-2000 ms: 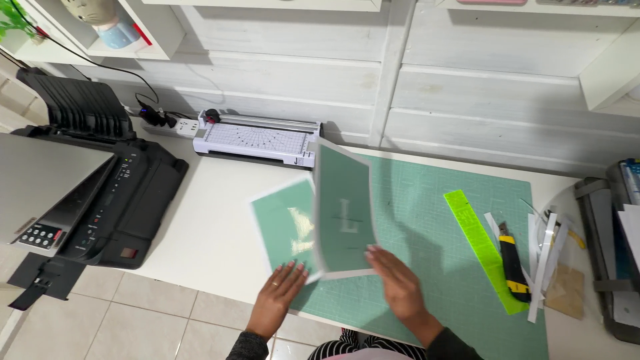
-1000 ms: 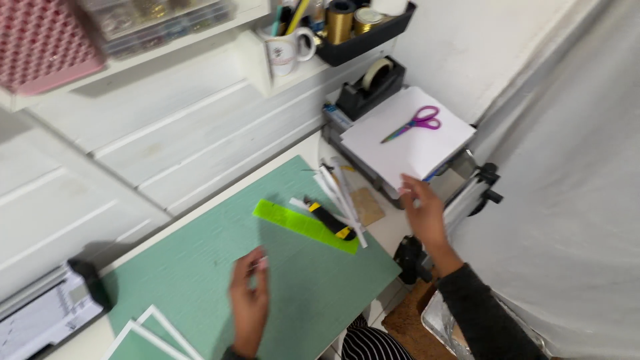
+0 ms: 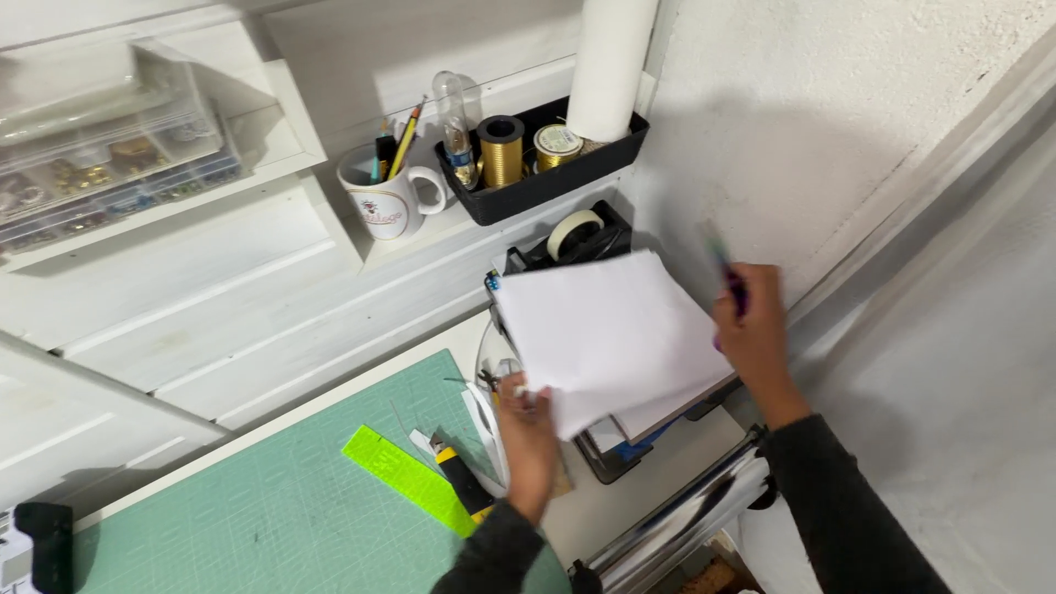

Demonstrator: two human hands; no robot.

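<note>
My right hand [image 3: 755, 338] is closed around scissors [image 3: 733, 290] with purple handles, raised at the right of the paper stack; their blades are blurred and point up. My left hand [image 3: 528, 437] grips the near left corner of the white paper sheets [image 3: 610, 330], which lie on a dark tray. Left of that hand, a yellow and black utility knife [image 3: 464, 478] and a bright green ruler [image 3: 408, 478] lie on the green cutting mat [image 3: 272, 511]. White strips [image 3: 487, 429] lie partly behind my left hand.
Behind the paper stands a black tape dispenser [image 3: 606, 235]. A white mug [image 3: 388, 198] with pens and a black basket [image 3: 561, 177] with gold ribbon spools stand on the shelf. Clear organizer boxes [image 3: 107, 165] are at upper left. A roll of shiny film [image 3: 676, 528] lies along the near right edge.
The scissors lay on the paper one second ago and are now lifted in my right hand. My left hand has moved from over the mat to the paper's corner. The view has swung right.
</note>
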